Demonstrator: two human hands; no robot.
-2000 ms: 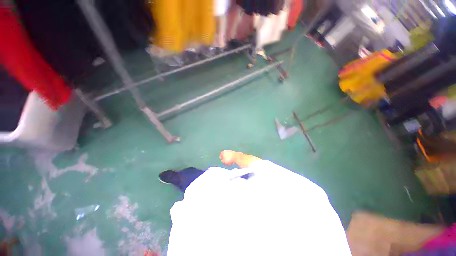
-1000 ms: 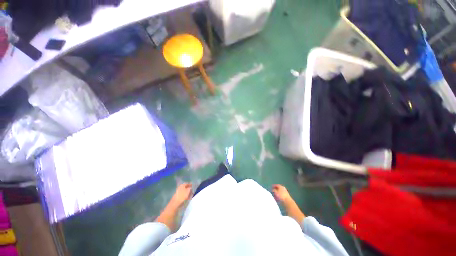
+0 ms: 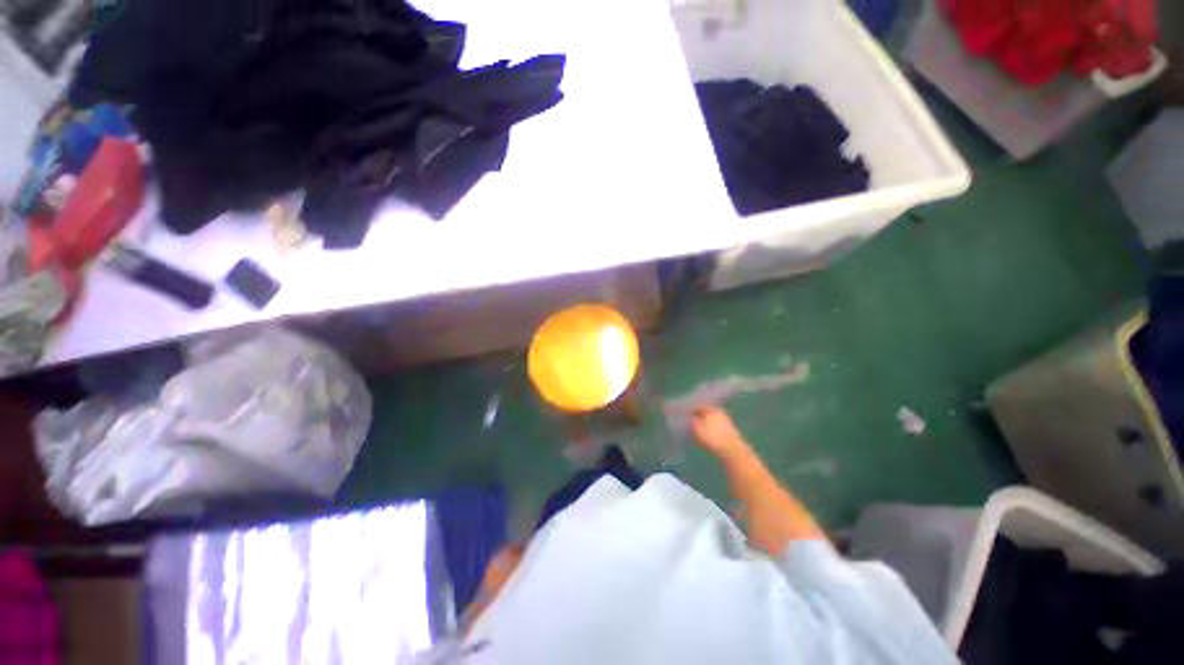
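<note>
The yellow-orange stool (image 3: 583, 359) stands on the floor in front of me, by the edge of the white-topped table (image 3: 558, 231). A heap of black garments (image 3: 299, 111) lies on the table at the upper left. My right hand (image 3: 709, 426) hangs over the floor, right of the stool, touching nothing; its fingers look curled but are too small and blurred to be sure. My left hand (image 3: 501, 566) is low beside my body, partly hidden by my light clothing, and its fingers are unclear.
A white bin (image 3: 913, 163) with black cloth stands at the table's right end. Another white-rimmed bin (image 3: 983, 552) is at the lower right. A clear plastic bag (image 3: 214, 422) and a blue crate (image 3: 474, 546) are at the left. A phone (image 3: 252, 282) lies on the table.
The view has swung toward the table. The stool and table edge are nearer, and the black heap now shows. My right arm reaches further forward; my left hand is lower and more hidden.
</note>
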